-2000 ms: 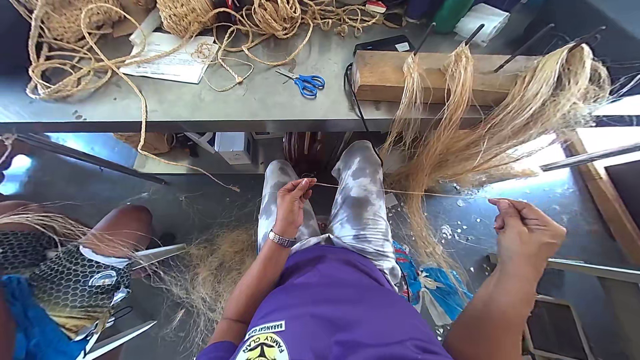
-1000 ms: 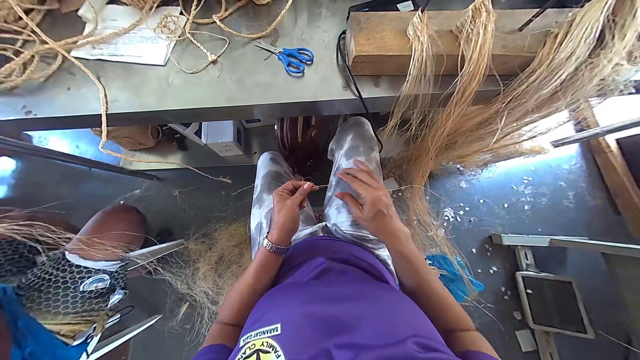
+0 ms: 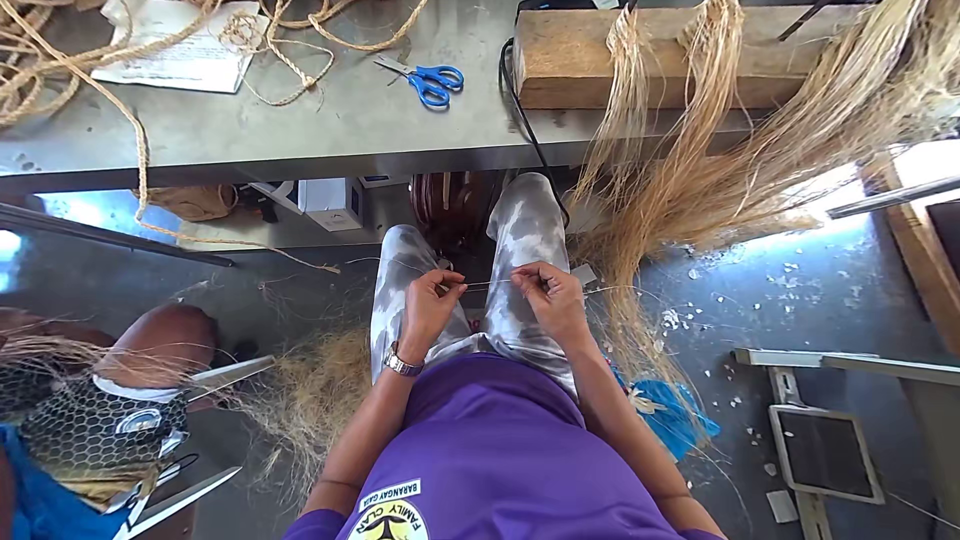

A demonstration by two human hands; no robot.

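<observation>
Over my lap, my left hand (image 3: 436, 304) pinches a thin pale fiber strand (image 3: 489, 283) between thumb and fingertips. My right hand (image 3: 550, 300) pinches the same strand a short way to the right, so a short length spans the gap between them. Loose ends of fiber stick out past both hands. Long hanks of tan plant fiber (image 3: 697, 150) hang over the table edge on the right, from a wooden block (image 3: 562, 56). A loose heap of fiber (image 3: 322, 397) lies on the floor at my left.
The metal table (image 3: 360, 127) ahead holds blue-handled scissors (image 3: 431, 84), coiled rope (image 3: 142, 150) and a printed paper (image 3: 176, 49). Boxes (image 3: 330, 202) stand on the shelf below. Another person's knee (image 3: 161, 345) is at left. A metal frame (image 3: 825, 450) and blue plastic (image 3: 671, 412) are at right.
My right hand has come in from far out on the right, where the strand was stretched long, to near my left hand. A second ago its fingers were spread over my thigh; now they pinch.
</observation>
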